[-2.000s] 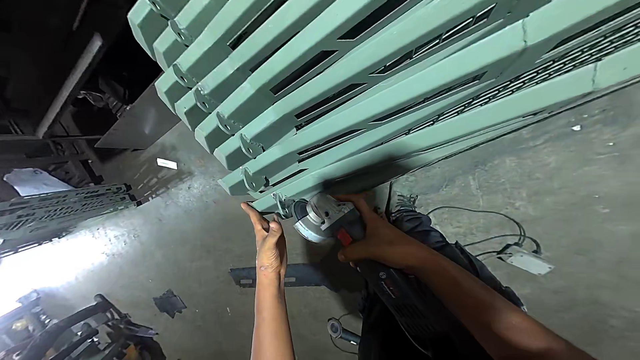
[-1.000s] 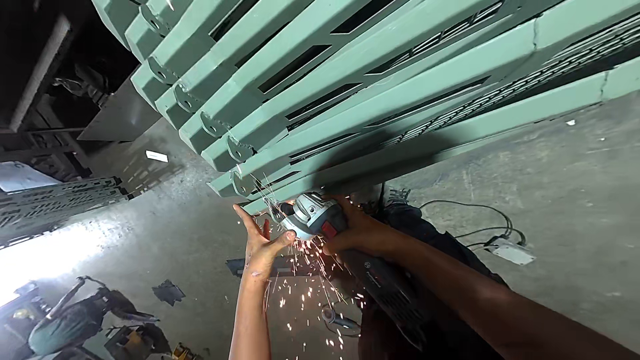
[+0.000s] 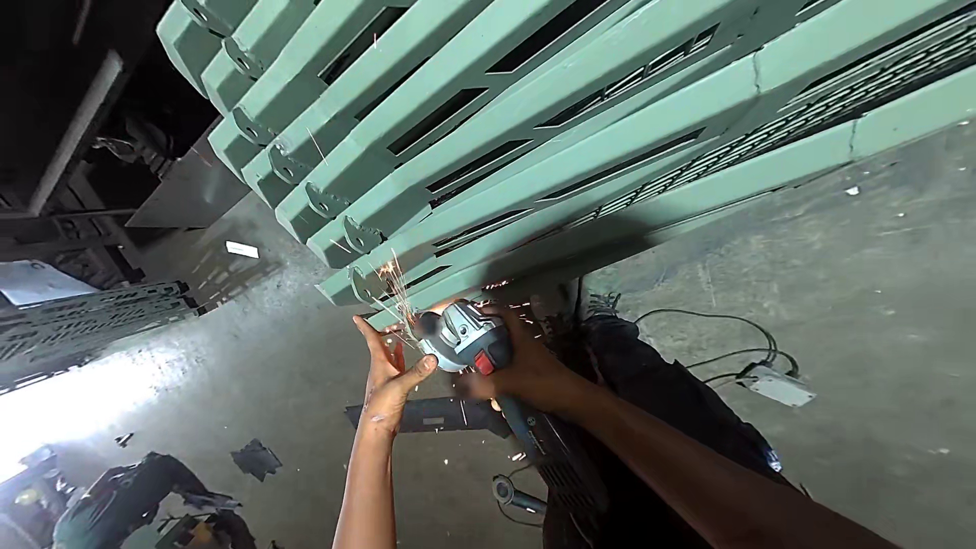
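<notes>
An angle grinder (image 3: 473, 335) with a grey metal head, a red button and a dark body is gripped by my right hand (image 3: 526, 366). Orange sparks fly from around its disc, at the lower edge of the green-painted metal panels (image 3: 457, 191). My left hand (image 3: 393, 374) is at the front of the grinder, its thumb by the disc guard and its fingers spread up toward the lowest panel's end. Whether that hand bears on the panel or the guard cannot be told. Rounded tabs with holes stand at the panel ends.
A second grinder (image 3: 518, 496) lies on the floor below, near a dark flat metal strip (image 3: 435, 415). A cable runs to a white box (image 3: 778, 385) at right. Another person (image 3: 122, 503) is at the lower left. Slotted panels (image 3: 91, 324) stand at left.
Two seconds ago there were no sparks; they show one second ago and now. My left hand has come in closer to the grinder's head. The other person at lower left has come further into view.
</notes>
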